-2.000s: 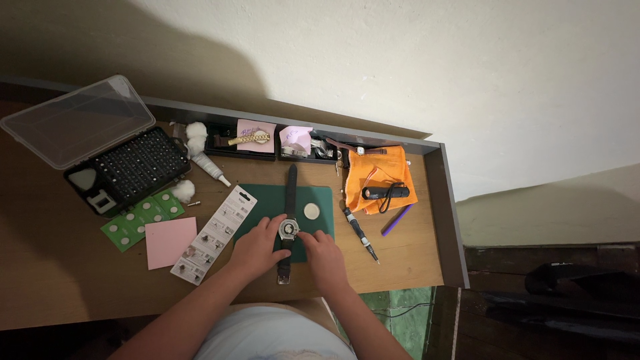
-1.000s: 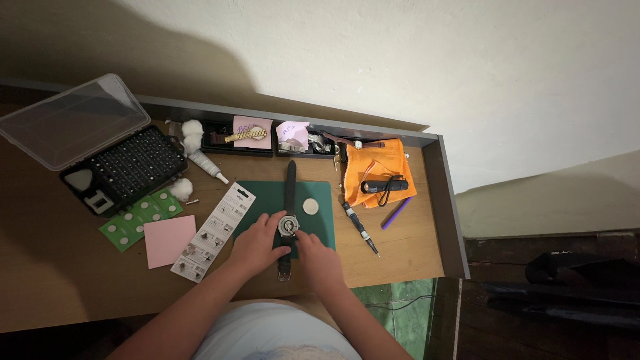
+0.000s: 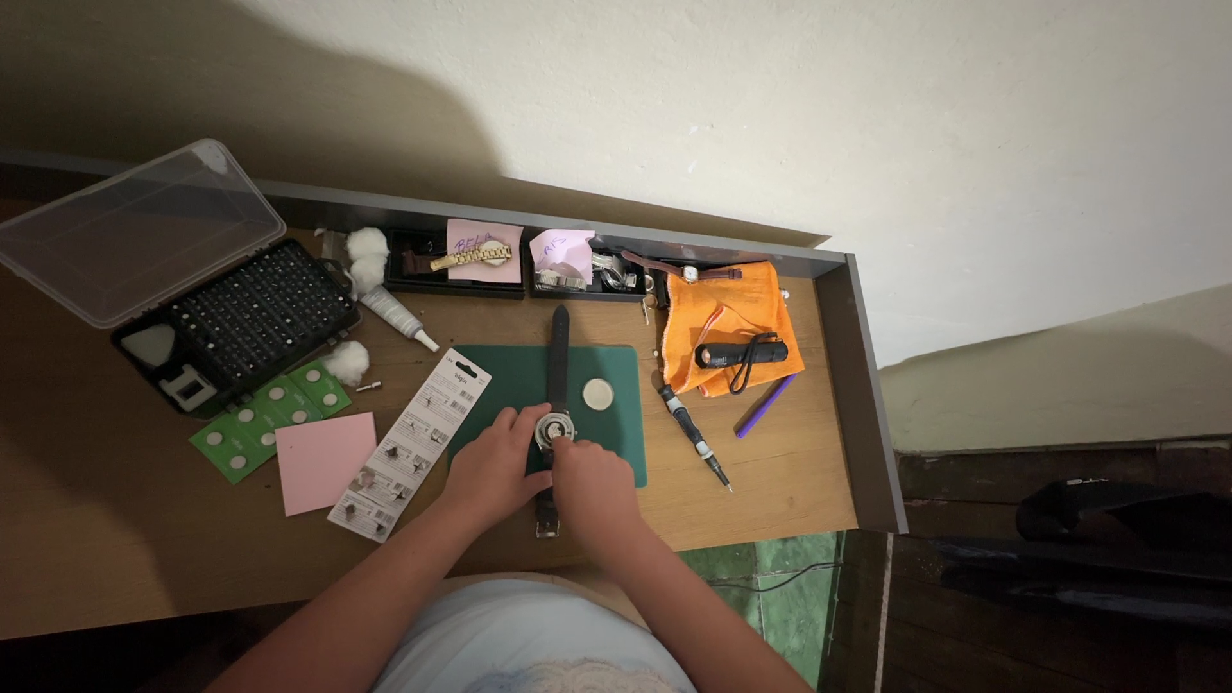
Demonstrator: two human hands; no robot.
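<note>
A wristwatch point(image 3: 554, 430) with a dark strap lies lengthwise on a green mat point(image 3: 616, 452), its case opened at the back so that the inside shows. My left hand point(image 3: 498, 465) rests against the left side of the case, fingers and thumb on its edge. Fingertips of my right hand point(image 3: 594, 486) meet at the lower right of the case; whether they pinch something small is hidden. A round metal disc point(image 3: 598, 394), which looks like a watch case back, lies on the mat to the right of the strap.
Left: a bit case point(image 3: 260, 308), a tube point(image 3: 395, 316), cotton balls point(image 3: 347, 363), button-cell cards point(image 3: 237, 433), pink notes point(image 3: 325, 462) and a printed card point(image 3: 409, 448). Behind, boxes hold watches point(image 3: 472, 256). Right: an orange cloth point(image 3: 683, 318), a flashlight point(image 3: 741, 354), a screwdriver point(image 3: 695, 435) and a purple stick point(image 3: 765, 406).
My right hand has drawn in over the lower right of the watch case, its fingers more curled. My left hand has stayed at the case.
</note>
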